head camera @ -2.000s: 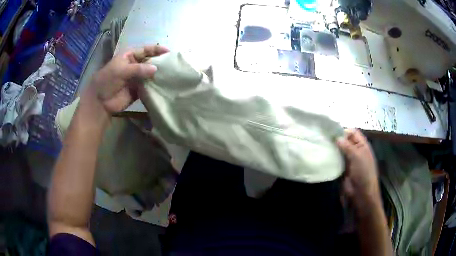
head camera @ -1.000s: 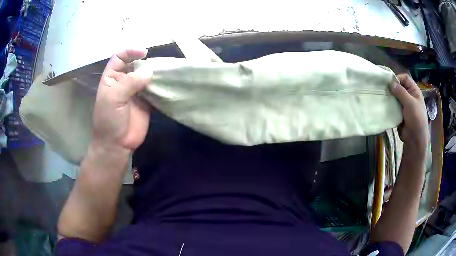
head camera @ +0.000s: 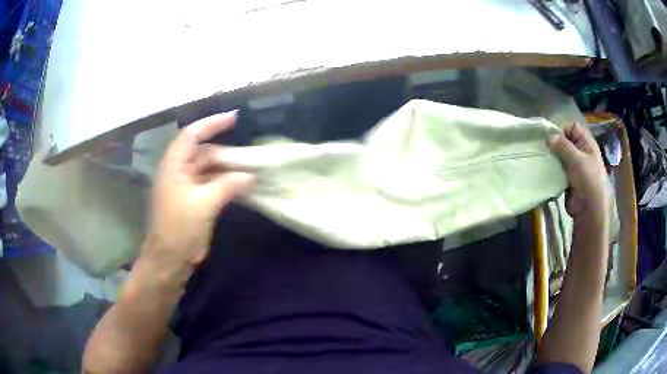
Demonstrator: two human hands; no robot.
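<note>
A pale khaki-green fabric piece (head camera: 468, 172) is stretched sideways above my lap, with a seam line along its right part. My right hand (head camera: 578, 157) pinches its right end. My left hand (head camera: 194, 182) is blurred at its left end, with the index finger and thumb spread and the cloth running in between them. The exact left finger contact is hard to see.
The white machine table (head camera: 292, 44) lies ahead, its worn brown edge facing me. Dark snips (head camera: 547, 13) lie at its far right. A yellow-rimmed tray (head camera: 630, 219) holding cloth stands at the right. More khaki cloth (head camera: 80, 208) hangs at the left.
The view has tipped down, so the machine parts are out of sight. The fabric has come off the table edge over my lap. Since one second ago it sags lower and my left fingers have spread.
</note>
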